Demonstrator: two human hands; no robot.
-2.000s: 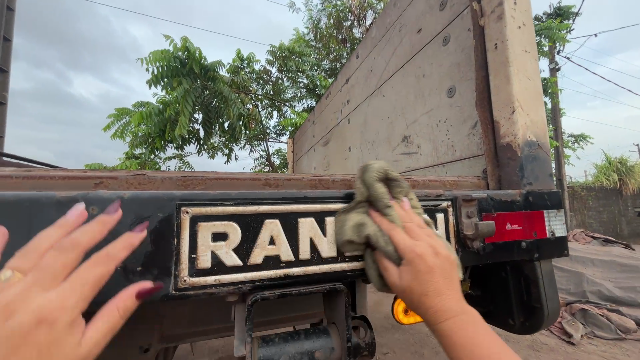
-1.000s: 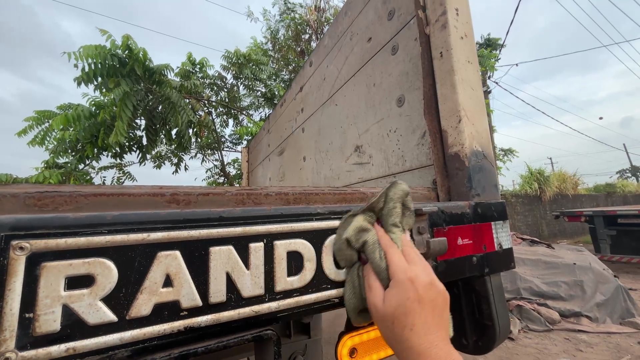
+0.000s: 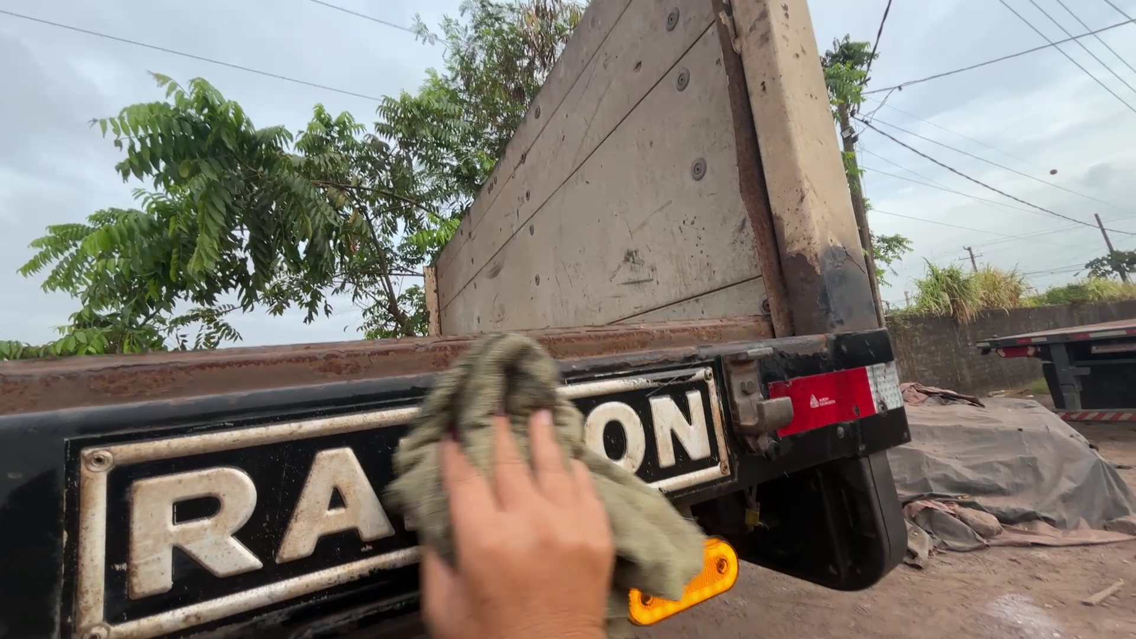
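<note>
My right hand [image 3: 524,532] presses a crumpled olive-green cloth [image 3: 497,390] against the middle of a Randon nameplate [image 3: 333,506] with raised, worn whitish letters and frame on black. Cloth and fingers cover the plate's middle letters. The plate sits on the black rear beam [image 3: 35,470] of a truck trailer, below a rusty edge [image 3: 222,368]. The cloth's loose end hangs to the right, over part of an orange marker lamp [image 3: 701,581]. My left hand is out of view.
Right of the plate are a metal latch [image 3: 759,404] and a red-and-white reflective strip [image 3: 825,399]. The trailer's side panel [image 3: 621,204] rises behind the beam. A grey tarpaulin [image 3: 1012,461] covers something on the dirt ground at right, near another trailer [image 3: 1065,342].
From the plate's right end one second ago, my right hand has moved left with the cloth to its middle. My left hand, seen two seconds ago at the left, has left view.
</note>
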